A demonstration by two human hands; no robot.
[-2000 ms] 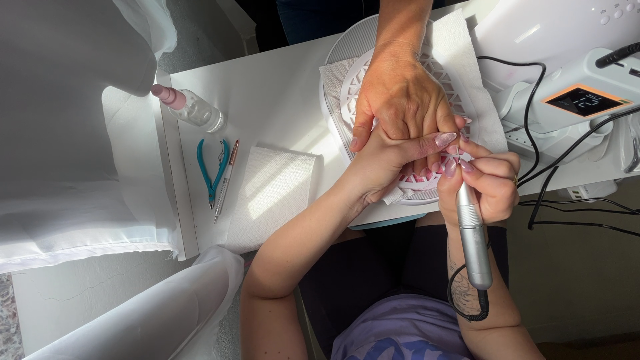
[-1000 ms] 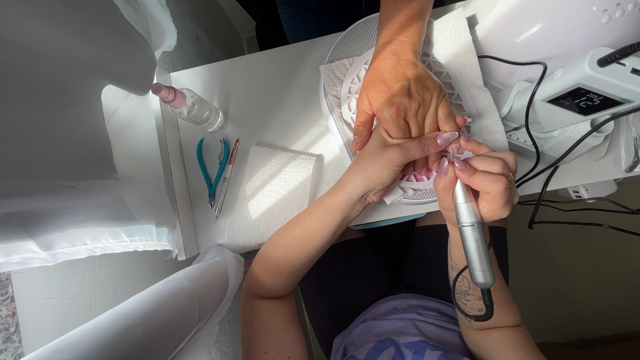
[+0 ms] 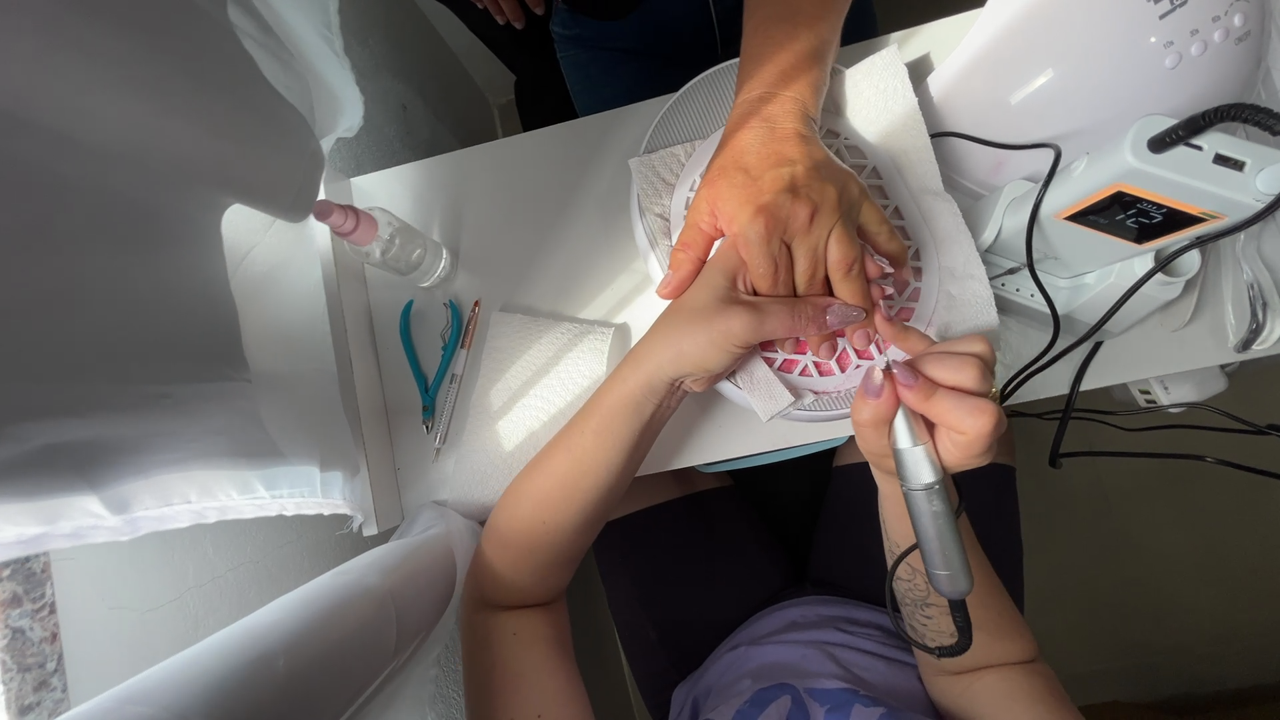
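My left hand (image 3: 720, 320) reaches under another person's hand (image 3: 790, 220) and grips its fingers, with my thumb on top near one fingertip. In my right hand (image 3: 940, 395) is the silver handpiece of an electric nail drill (image 3: 928, 500), held like a pen near its tip. The bit is too small to make out; it points up toward the held fingers. The other person's palm faces down over a round nail dust collector (image 3: 690, 110) with a white lattice grille, pink beneath, and paper towel (image 3: 900, 110) around it.
Teal cuticle nippers (image 3: 428, 365), a slim metal-tipped tool (image 3: 457, 380), a folded paper towel (image 3: 545, 375) and a pink-capped clear bottle (image 3: 385, 240) lie at left. At right stand the drill's control unit (image 3: 1130, 215), a white nail lamp (image 3: 1100, 75) and black cables (image 3: 1050, 230).
My right hand and the handpiece have shifted slightly down, away from the held fingertips. My left hand keeps its hold on the other person's fingers.
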